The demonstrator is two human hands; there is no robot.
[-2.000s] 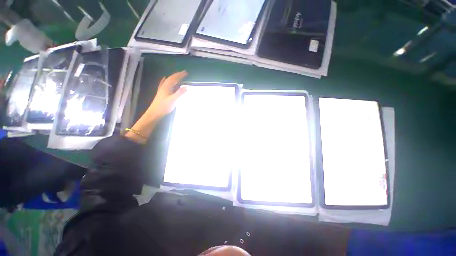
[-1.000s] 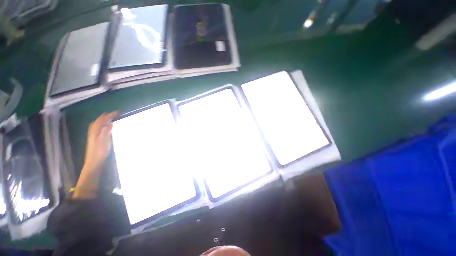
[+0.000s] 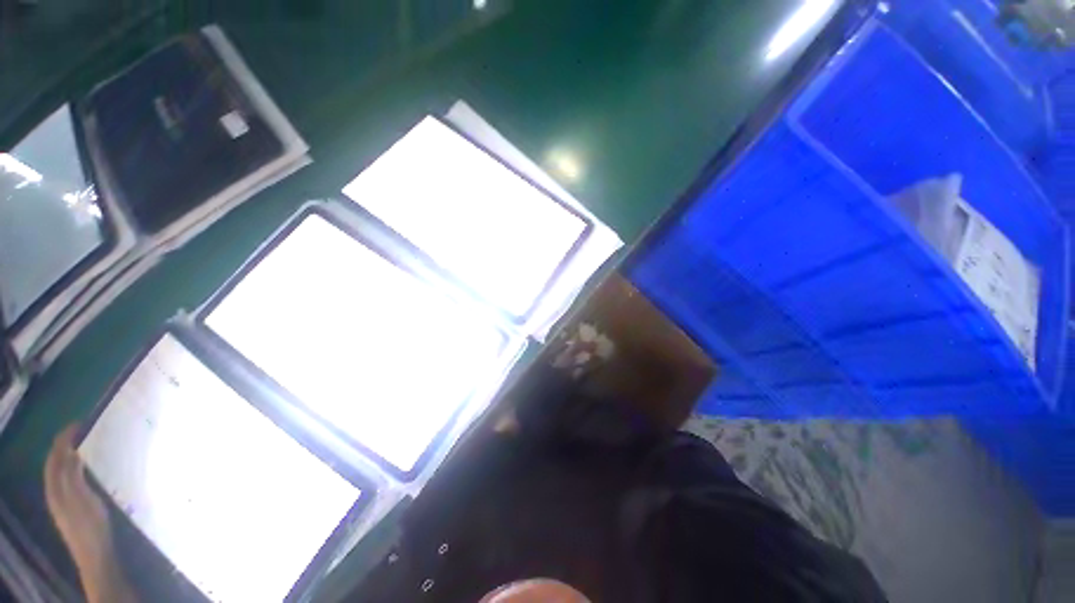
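Observation:
Three lit tablets lie in a slanting row. The nearest tablet (image 3: 224, 471), at lower left, shows white glare with faint specks. My left hand (image 3: 80, 507) is at its left rim, with the fingers closed on the edge near the upper left corner; the fingertips are partly hidden. The middle tablet (image 3: 360, 336) and the far tablet (image 3: 466, 218) glare blank white on pale sheets. My right hand is not in view.
A dark tablet (image 3: 183, 130) with a small white label lies on stacked pale sheets at upper left, beside a grey-lit tablet (image 3: 47, 218). A blue crate (image 3: 813, 265) holding papers stands right. A brown patch (image 3: 648, 353) with pale bits is at the bench edge.
The view has swung right, bringing the blue crate in and shifting the tablets left. My left hand stays at the nearest tablet's left edge. That tablet's screen now looks less evenly white.

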